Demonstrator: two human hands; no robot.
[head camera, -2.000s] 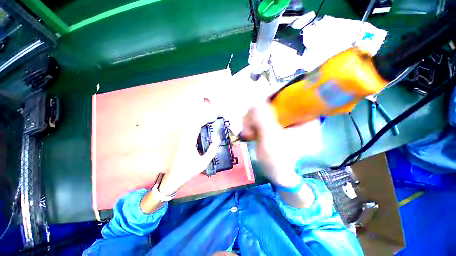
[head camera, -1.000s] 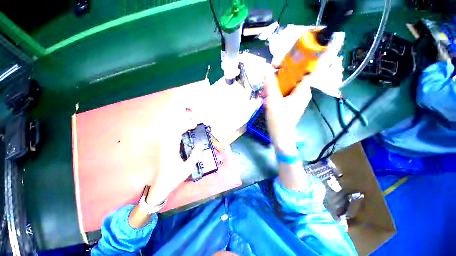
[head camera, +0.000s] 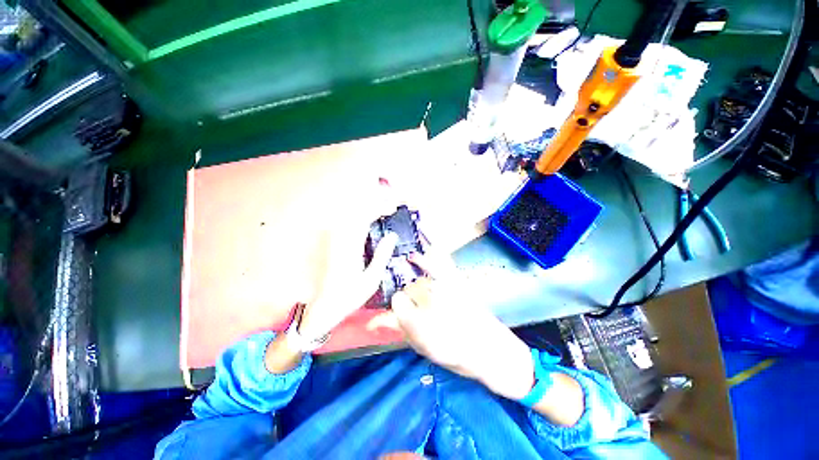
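Note:
A black housing (head camera: 403, 229) lies on the salmon-pink mat (head camera: 242, 269), near its right part. My left hand (head camera: 346, 274) holds the housing from the left, with a finger on its surface; the hand is overexposed. My right hand (head camera: 440, 323) is at the housing's lower right edge with its fingers bent against it; whether it grips a small part cannot be seen. The orange screwdriver (head camera: 588, 108) hangs free at the upper right, its tip over the blue screw tray (head camera: 543, 220), which holds tiny black screws.
A syringe with a green cap (head camera: 507, 54) hangs behind the mat. White sheets (head camera: 664, 108), blue-handled pliers (head camera: 705, 225) and a black cable (head camera: 691, 211) are to the right. Black housings (head camera: 99, 198) stand at left. A cardboard box (head camera: 696, 359) is at lower right.
My right hand has let go of the orange screwdriver and moved down and left to the housing. The screwdriver now hangs at the upper right, and the screw tray is uncovered.

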